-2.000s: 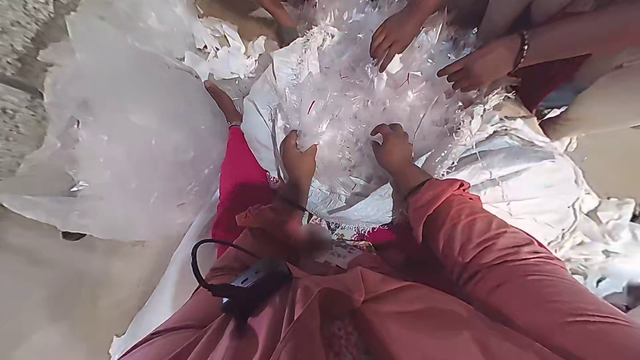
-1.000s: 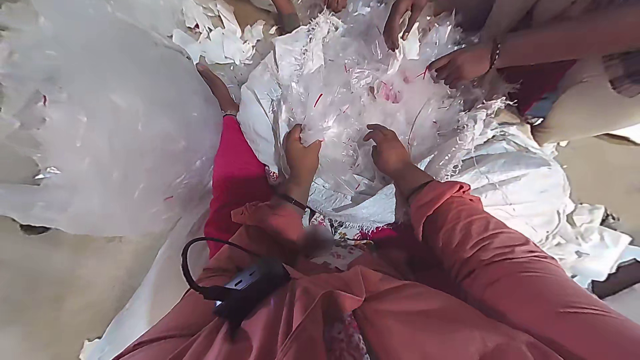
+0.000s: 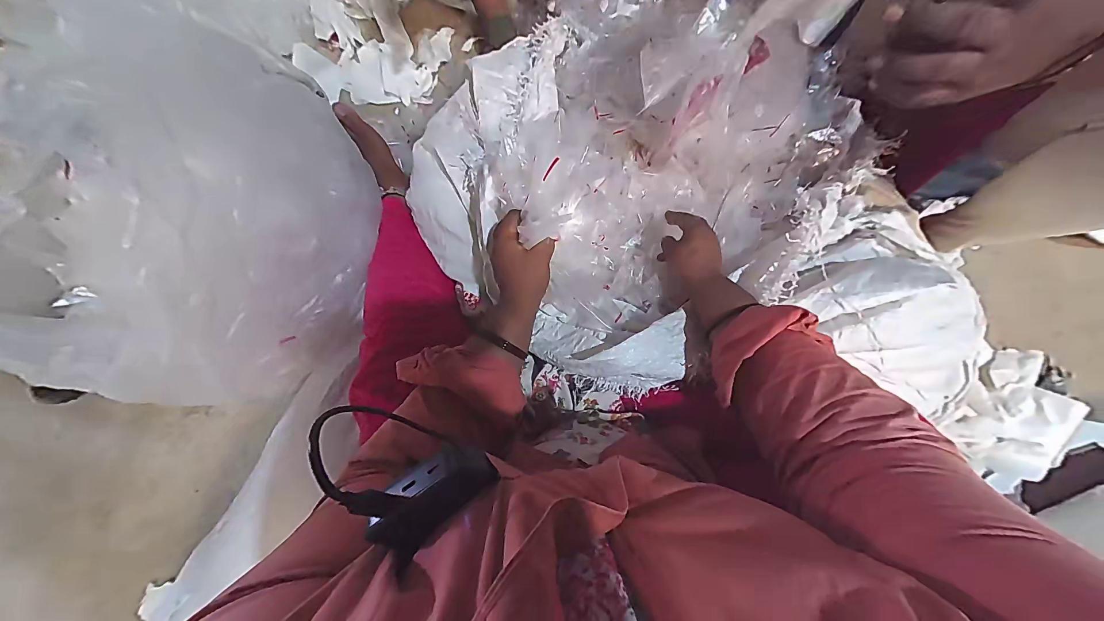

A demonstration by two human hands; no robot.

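Observation:
A heap of clear plastic film scraps (image 3: 621, 172) with thin red strips fills the middle, on a frayed white woven sack (image 3: 448, 181). At the heap's near left side is my left hand (image 3: 520, 263), thumb and fingers against the film; whether it grips any cannot be told. My right hand (image 3: 693, 250) lies at the near right side, fingers bent and partly spread over the scraps. What its fingertips touch is not clear.
A large translucent plastic sheet or bag (image 3: 190, 198) bulges at the left. White torn scraps (image 3: 379, 69) lie beyond the sack. Another person's hand (image 3: 966, 52) is at the upper right, above more white sacking (image 3: 888, 302). A black cabled device (image 3: 431, 496) rests on my lap.
Another person's hands, earlier over the far side of the heap, have moved; one now shows larger at the upper right. My own hands stay in nearly the same place.

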